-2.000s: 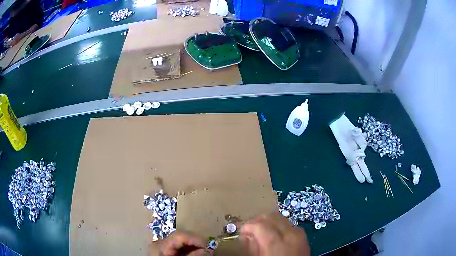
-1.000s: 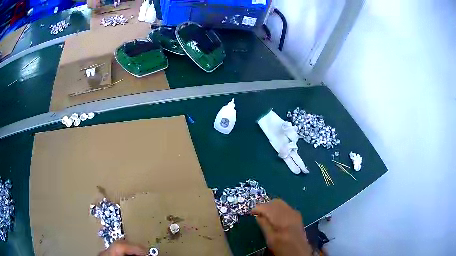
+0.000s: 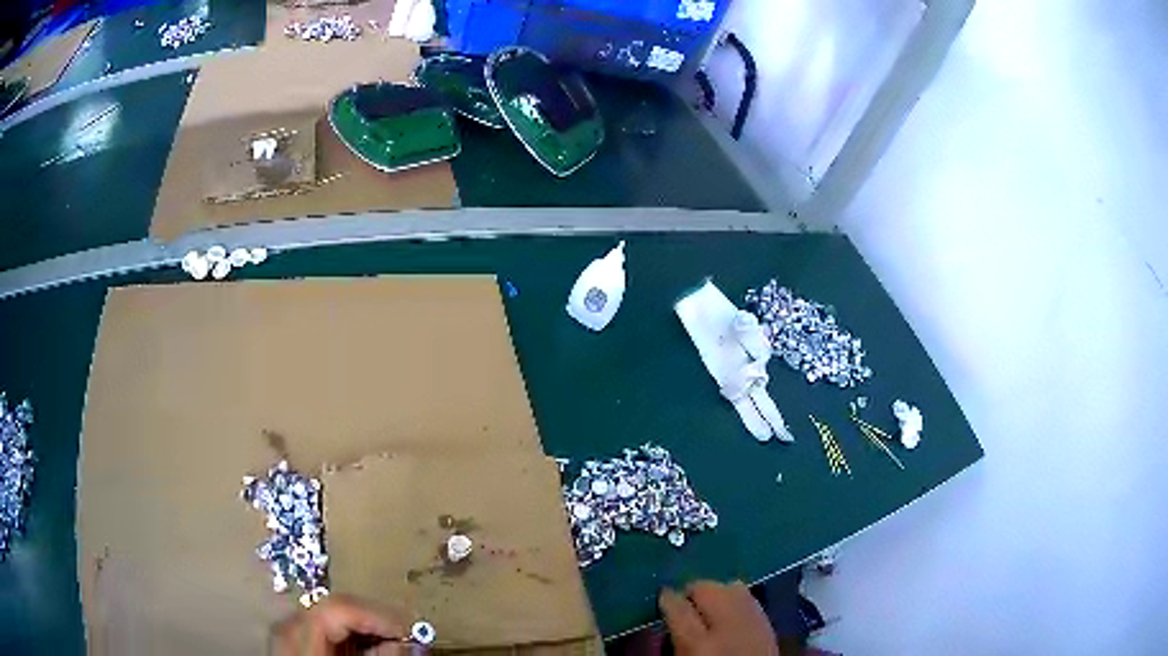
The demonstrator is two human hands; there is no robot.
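My left hand (image 3: pixel 340 628), cut off by the bottom edge, holds a small white ring-like fitting (image 3: pixel 423 632) with a dark centre at its fingertips. My right hand (image 3: pixel 720 622) is at the bench's front edge, partly cut off; its fingers are bent, and whether it holds anything is hidden. A small white glue cup (image 3: pixel 459 549) stands among brown stains on the small cardboard pad (image 3: pixel 384 493). A pile of ring-like fittings (image 3: pixel 295 519) lies left of the pad. A pile of silver-white caps (image 3: pixel 634 493) lies right of it.
The large cardboard sheet (image 3: pixel 308 359) lies under the pad. Beyond it are white discs (image 3: pixel 218 264) and the grey rail (image 3: pixel 512 224). To the right are a white glue bottle (image 3: pixel 598 288), a white glove (image 3: pixel 730 352), spare fittings (image 3: pixel 807 336) and thin sticks (image 3: pixel 830 445). Green housings (image 3: pixel 397 126) lie across the bench.
The view has turned right since the first frame. My right hand went to the cap pile, then drew back toward me. The thin stick seen at my fingers earlier is not visible. My left hand keeps the fitting.
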